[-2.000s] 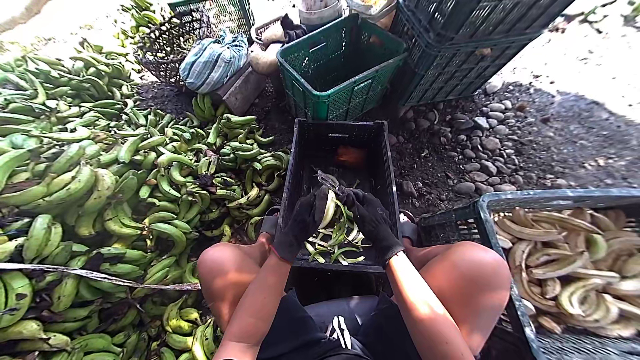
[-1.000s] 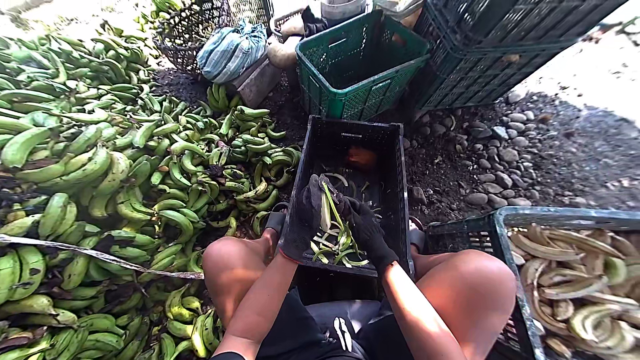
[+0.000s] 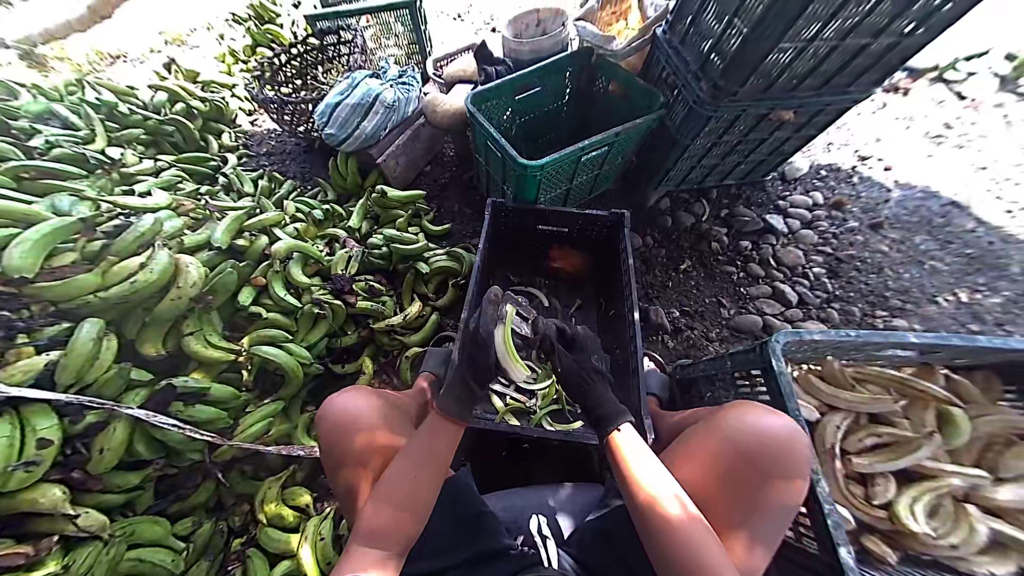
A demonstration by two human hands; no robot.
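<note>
Both my hands wear dark gloves and work over a black plastic crate [image 3: 632, 320] between my knees. My left hand [image 3: 478, 360] grips a partly peeled green plantain [image 3: 510, 346], its pale flesh showing along one side. My right hand [image 3: 578, 364] is closed near the plantain's upper end, beside a small grayish tool or piece [image 3: 522, 314] whose kind I cannot tell; whether the right hand holds it is unclear. Strips of green peel [image 3: 538, 400] lie in the crate below the hands. An orange-red thing [image 3: 568, 261] shows blurred at the crate's far end.
Green plantains [image 3: 280, 336] are heaped on the left, with a pale strap [image 3: 160, 422] across them. A crate [image 3: 800, 340] of peeled plantains [image 3: 904, 448] stands at the right. Ahead are a green crate [image 3: 568, 152], stacked dark crates [image 3: 720, 120], a striped sack [image 3: 368, 108] and stones [image 3: 788, 256].
The right hand has shifted from lower along the plantain to its upper end since a second ago. The left hand keeps its hold.
</note>
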